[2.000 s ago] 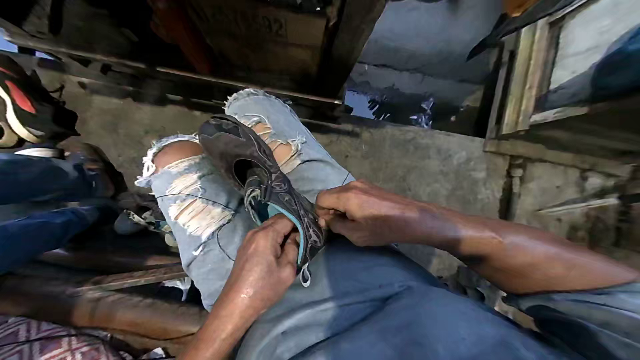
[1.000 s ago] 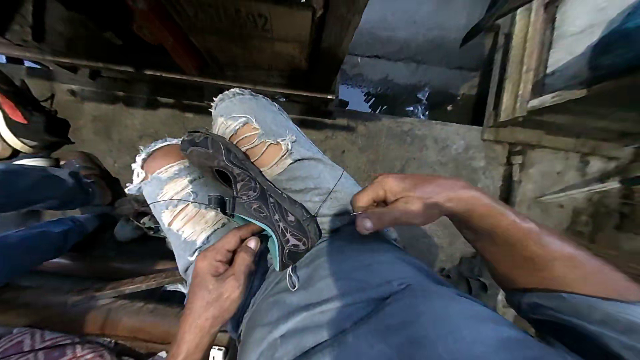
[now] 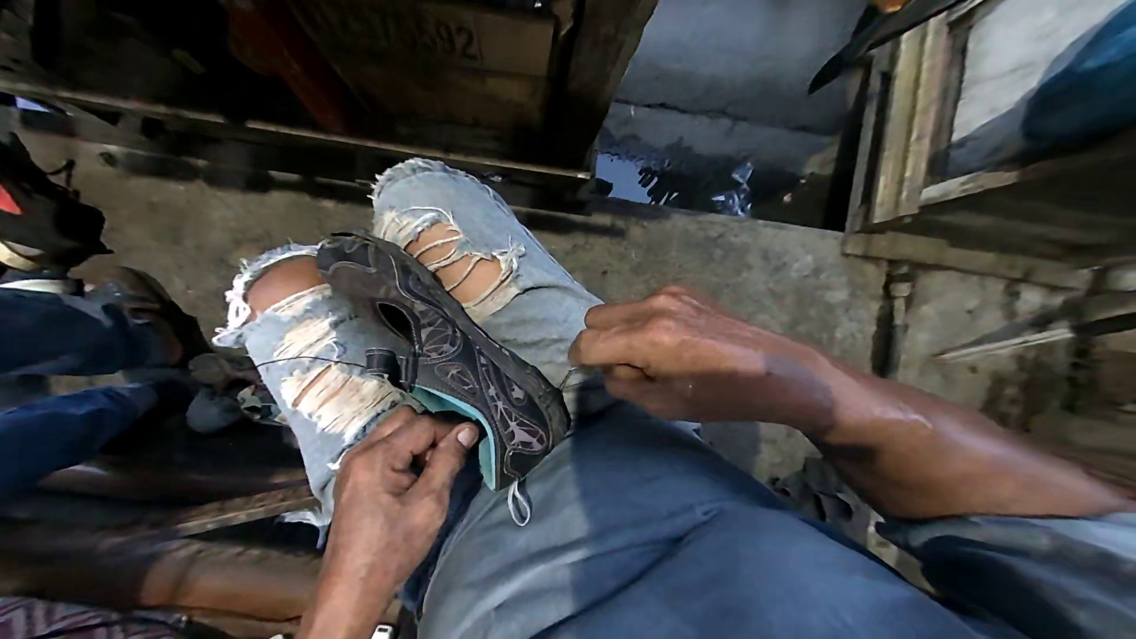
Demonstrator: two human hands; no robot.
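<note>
A dark shoe with a patterned upper and teal lining lies on its side across the lap, over ripped blue jeans. A light pull loop hangs from its heel end. My left hand grips the shoe's collar at the teal lining, thumb outside and fingers partly hidden. Just right of the sole edge, my right hand is closed, fingertips pinched near a thin thread; what lies inside the fingers is too small to make out. Another dark thread runs left over the torn knee.
A wooden structure stands beyond the knees, with water beside it. At the right is a wood-framed box. Another person's jeans-clad legs and a black bag are at the left. Wooden beams lie lower left.
Two seconds ago both hands were together at the shoe's heel end. My right hand moved off to the right, then came back closer to the sole. The shoe has turned, showing more of its side.
</note>
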